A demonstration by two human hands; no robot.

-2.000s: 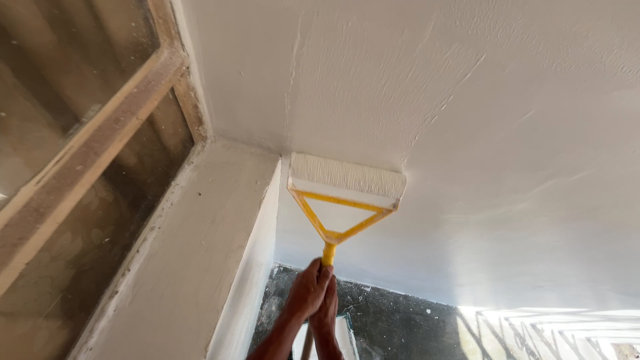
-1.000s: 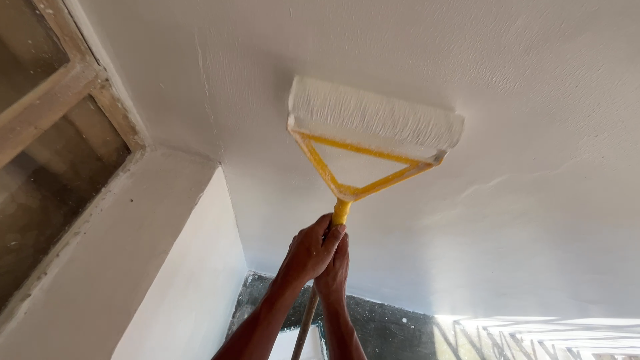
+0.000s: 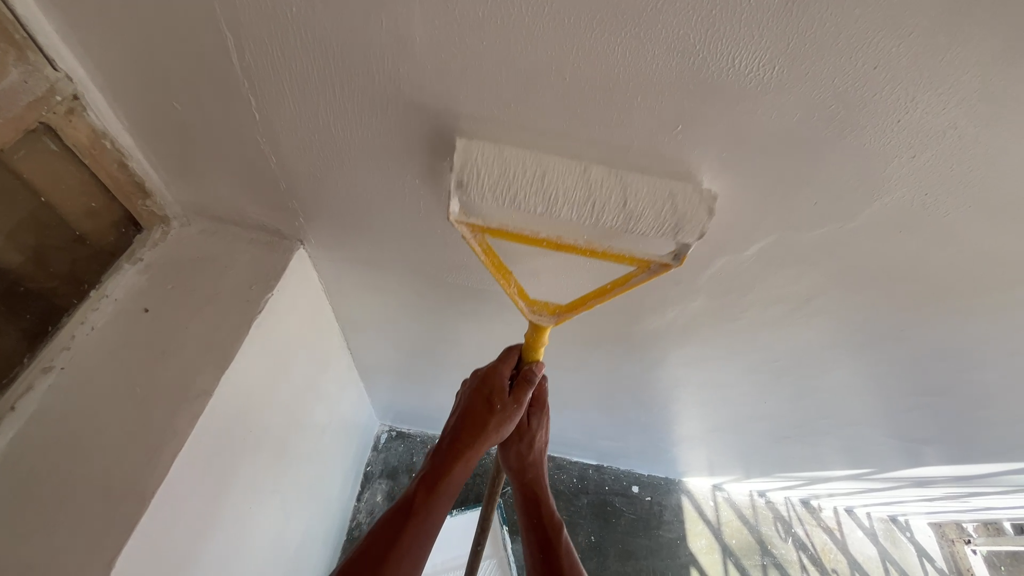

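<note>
A wide paint roller [image 3: 580, 192], its sleeve coated in wet white paint, is at the ceiling [image 3: 640, 88]. Its yellow triangular frame [image 3: 502, 270] narrows to a yellow socket on a long pole [image 3: 485, 524]. Just below that socket my left hand [image 3: 490, 400] is closed around the pole. My right hand [image 3: 528, 436] grips it too, slightly lower and pressed against the left one. Rippled paint texture and a few raised ridges mark the ceiling around the roller.
A pale beam [image 3: 152, 336] with a white side face [image 3: 256, 424] runs along the left, beside a framed opening [image 3: 104, 160]. Beyond my arms stands a dark, paint-specked wall [image 3: 616, 504]. Sunlight and slanting shadows [image 3: 832, 520] fall across the lower right.
The roller has moved away from the beam's corner, where it was two seconds ago, with both hands staying on the pole. The view has shifted somewhat.
</note>
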